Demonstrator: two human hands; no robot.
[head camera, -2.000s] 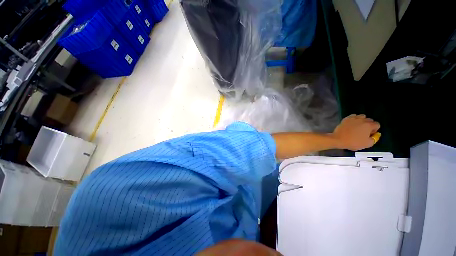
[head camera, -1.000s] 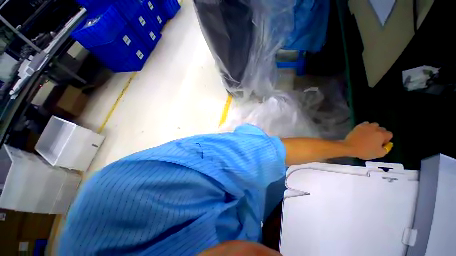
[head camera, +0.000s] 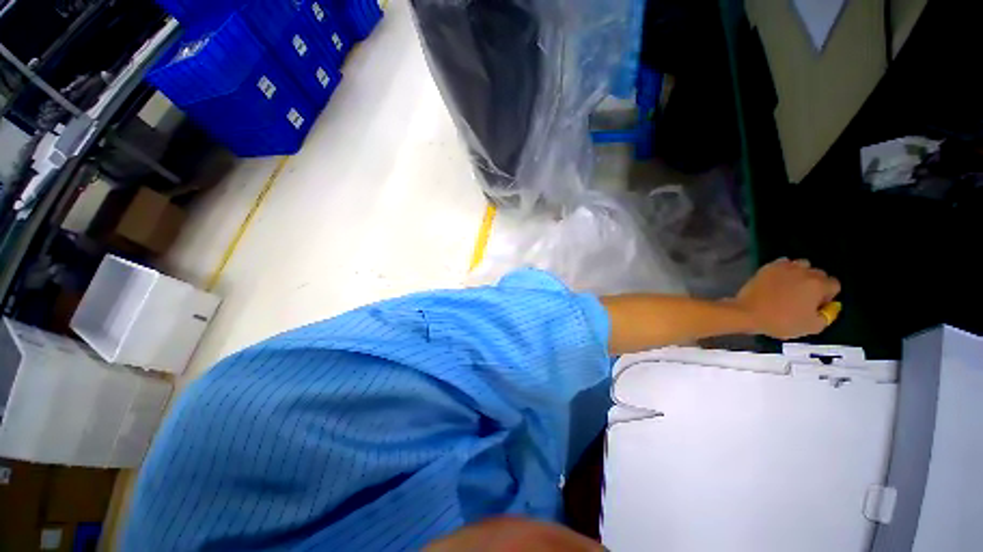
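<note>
My left hand (head camera: 792, 297) rests curled on the dark bench beyond the white card, with a yellow finger cot at its near side. Nothing shows in it; its underside is hidden. The white box blank (head camera: 755, 458) lies flat at the lower right, with a rounded flap, a slit and a notched tab along its far edge. A grey-white panel (head camera: 943, 431) stands along its right side. The blank is cut off by the bottom edge. My right hand is not in view; a blurred skin-coloured patch at the bottom edge cannot be identified.
Blue crates (head camera: 253, 102) stand at the upper left. White boxes (head camera: 146, 313) are at the left. Clear plastic (head camera: 593, 232) and a bagged black item (head camera: 485, 86) are ahead. A blue stool (head camera: 645, 113) stands behind. Beige card (head camera: 814, 97) lies on the far bench.
The whole view has shifted slightly against two seconds ago. My left hand stays curled in the same place beyond the blank. Blue cloth near the stool has moved or left view.
</note>
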